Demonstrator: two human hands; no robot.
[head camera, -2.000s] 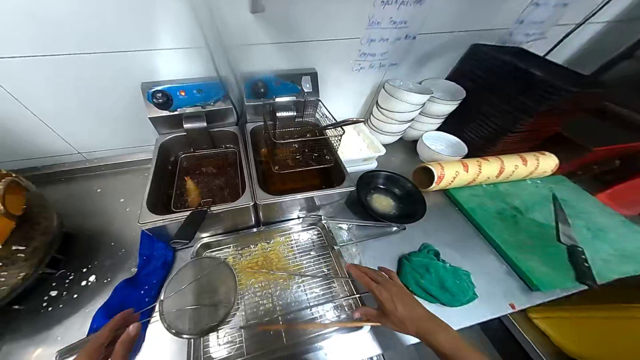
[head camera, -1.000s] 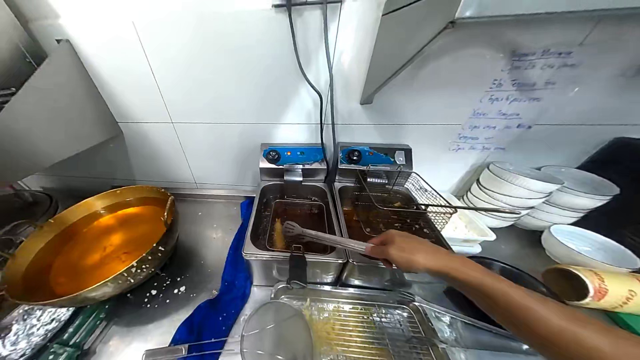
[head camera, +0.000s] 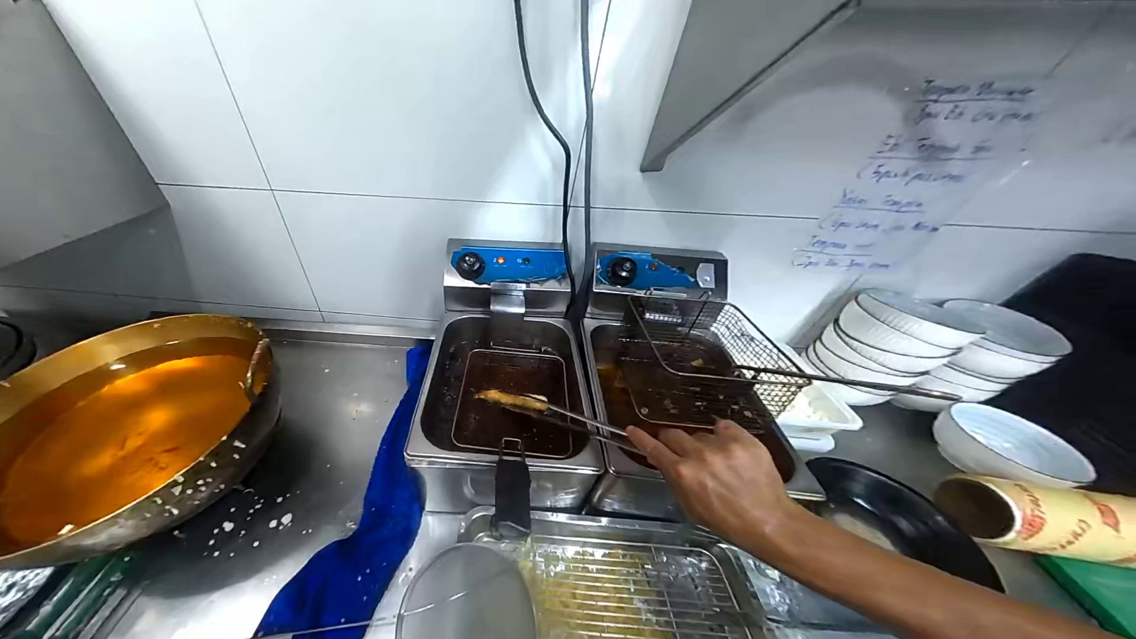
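Note:
My right hand (head camera: 723, 470) grips metal tongs (head camera: 590, 424) that reach over the left deep fryer (head camera: 435, 382). Their tips are at a golden battered fried piece (head camera: 513, 401), above the dark oil and fryer basket (head camera: 470, 435). The basket's black handle (head camera: 512, 493) hangs over the fryer's front edge. On the right fryer (head camera: 603, 333), a wire basket (head camera: 754, 342) rests tilted. A round mesh strainer (head camera: 466, 595) lies at the bottom, beside a wire rack in a tray (head camera: 621, 577) with yellow crumbs. My left hand is out of view.
A large brass-coloured wok of oil (head camera: 257, 444) stands left, by a blue cloth (head camera: 382, 515). At right are stacked white bowls (head camera: 887, 346), a black bowl (head camera: 887, 497), a wrap roll (head camera: 1056, 524) and a green cutting board (head camera: 1092, 586). Cables (head camera: 568, 177) hang behind the fryers.
My right hand has moved from over the rack to the fryers with the tongs, whose tips are now at the fried piece. My left hand has left the view, which has swung up and left.

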